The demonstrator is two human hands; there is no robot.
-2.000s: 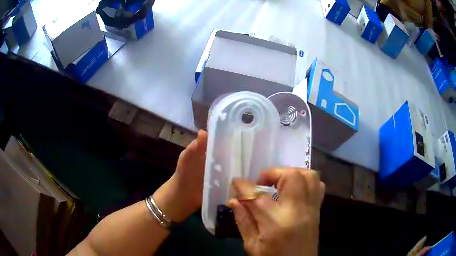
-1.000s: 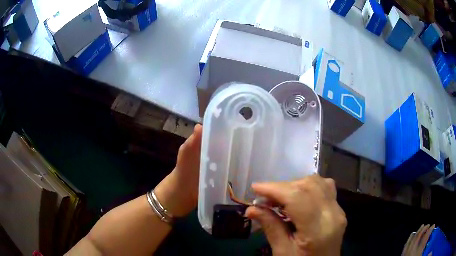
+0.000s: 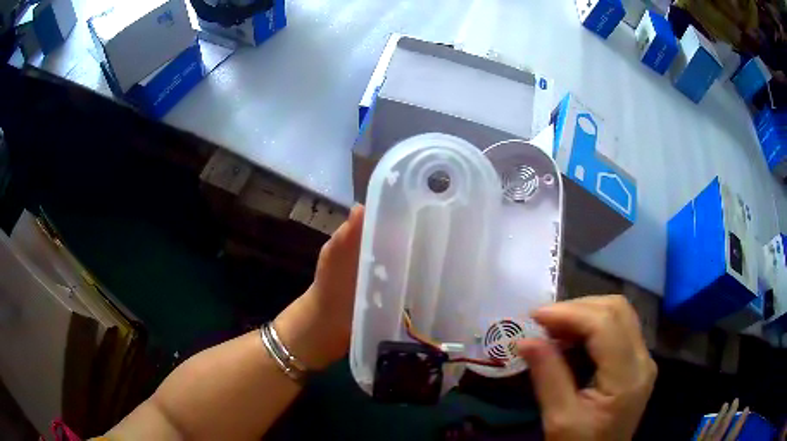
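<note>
The frosted oval housing (image 3: 393, 250) is held upright, with a round hole near its top and a central channel. My left hand (image 3: 338, 280) grips its left side, fingers hidden behind it. The black fan (image 3: 408, 372) sits at the housing's lower end. Thin fan wires (image 3: 421, 337) run to a small white connector (image 3: 451, 347), with a red lead going right over the white cover. The white cover (image 3: 526, 245) with two round grilles lies beside and partly behind the housing. My right hand (image 3: 595, 366) is at the cover's lower right edge, thumb and finger apart, with nothing visible between them.
An open carton (image 3: 457, 86) stands behind the housing, with an outline-print carton (image 3: 595, 172) to its right. A blue-and-white carton (image 3: 712, 254) stands further right. Other boxes (image 3: 151, 56) stand at left. The table's rough wooden edge (image 3: 259, 191) runs below. Another person's fingers (image 3: 723, 424) show at lower right.
My right hand has let go of the wires and connector and moved right, uncovering the lower grille. The connector now lies visible beside the fan.
</note>
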